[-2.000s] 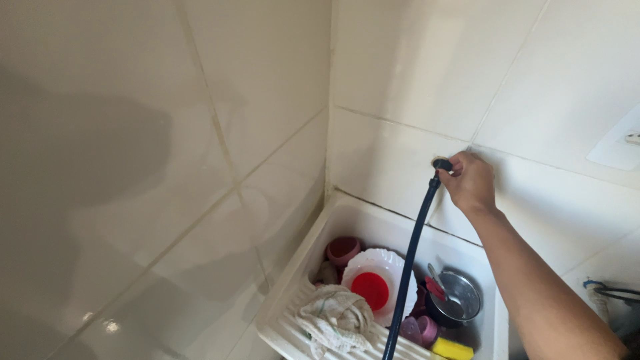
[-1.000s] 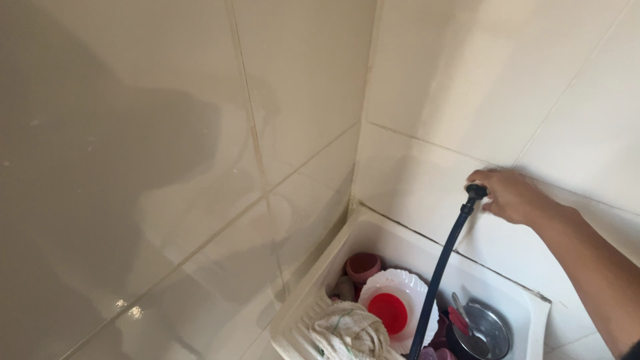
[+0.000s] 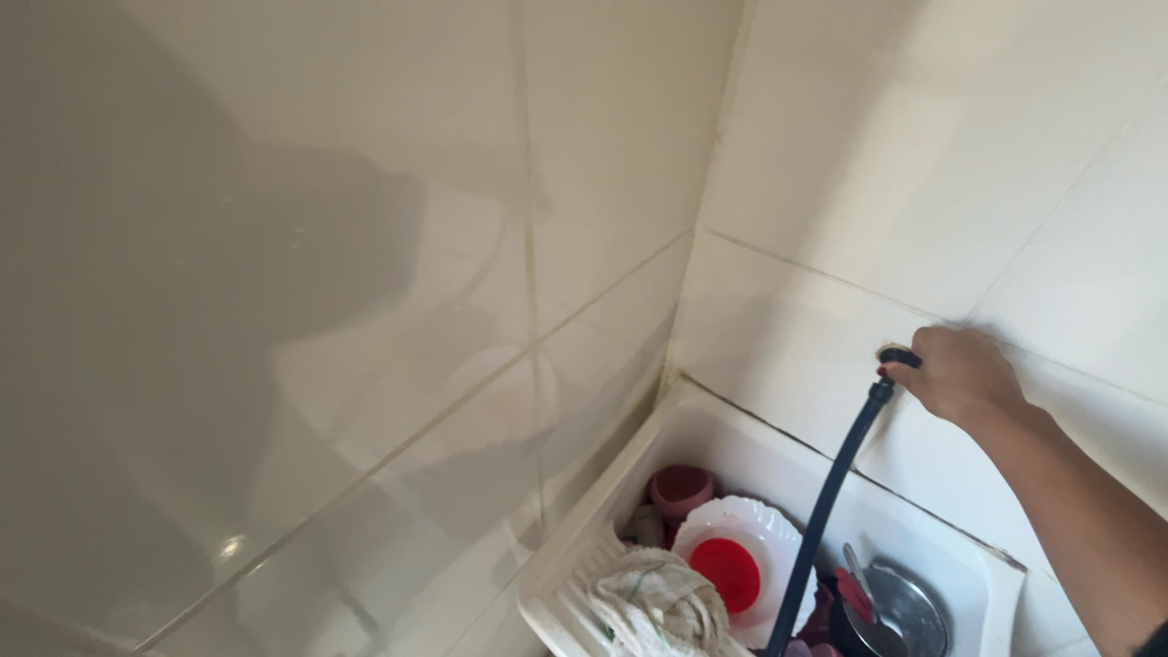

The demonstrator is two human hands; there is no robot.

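My right hand (image 3: 963,370) is closed around the black tap (image 3: 896,356) on the tiled wall, at the right of the head view. A dark hose (image 3: 835,502) hangs from the tap and runs down across the white sink (image 3: 771,433). Below the hand, the sink holds a scalloped white plate (image 3: 776,538) with a red round dish (image 3: 725,573) on it, a pink cup (image 3: 683,490) and a metal pot (image 3: 903,602) with a utensil. A crumpled cloth (image 3: 662,602) lies over the ribbed side of the sink. My left hand is out of view.
Tiled walls (image 3: 620,164) meet in a corner behind the sink and close in its left and back sides. The hose crosses over the dishes. More pinkish items (image 3: 817,616) lie beside the plate, partly hidden by the hose.
The view has shifted left, so the yellow sponge and the wall fitting at the right are no longer seen. My right hand stays at the tap, its wrist and fingers turned differently.
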